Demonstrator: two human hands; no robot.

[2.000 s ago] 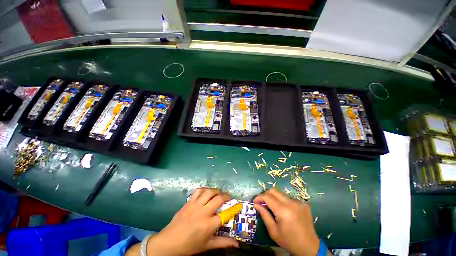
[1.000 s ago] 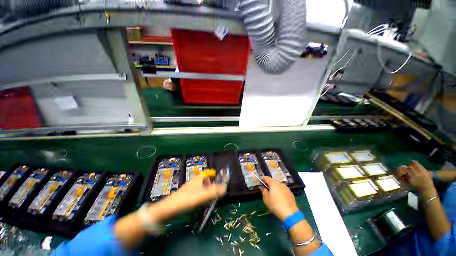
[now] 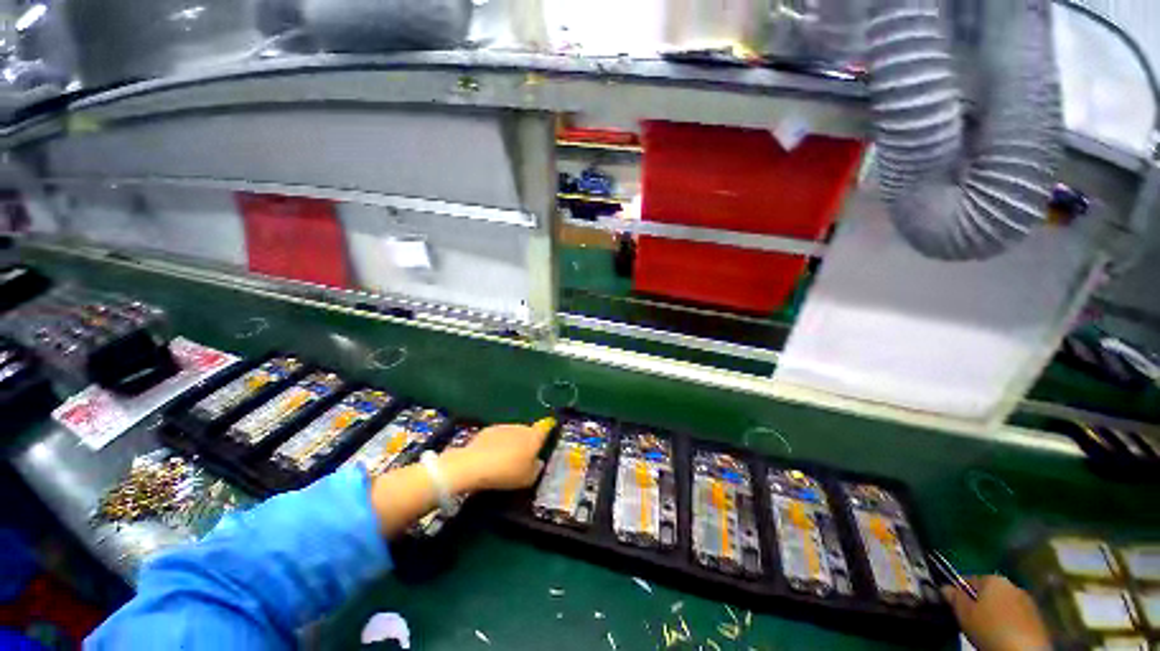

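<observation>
The right-hand black phone tray point(image 3: 751, 588) holds a phone unit in each slot, with silver-grey battery and orange flex cable up, such as the middle phone unit point(image 3: 725, 515). My left hand point(image 3: 500, 458) is at this tray's left end, its yellow finger cot point(image 3: 547, 425) at the upper corner. Whether its fingers grip the edge is hidden. My right hand point(image 3: 999, 616), cut off by the bottom edge, is at the tray's right end with thin dark tweezers point(image 3: 954, 575) in its fingers. My left forearm partly covers the left-hand phone tray point(image 3: 210, 439).
Slivers point(image 3: 674, 632) and a white scrap point(image 3: 386, 628) lie in front of the tray. Gold-brown small parts point(image 3: 146, 490) are heaped at left beside a printed sheet point(image 3: 96, 413). Clear blister trays point(image 3: 1100, 604) stand at right. The metal-framed partition point(image 3: 662, 363) runs behind.
The unit from my left hand now fills the tray's middle slot. My left hand has moved to the tray's left end, my right hand to its right end. The view has turned left.
</observation>
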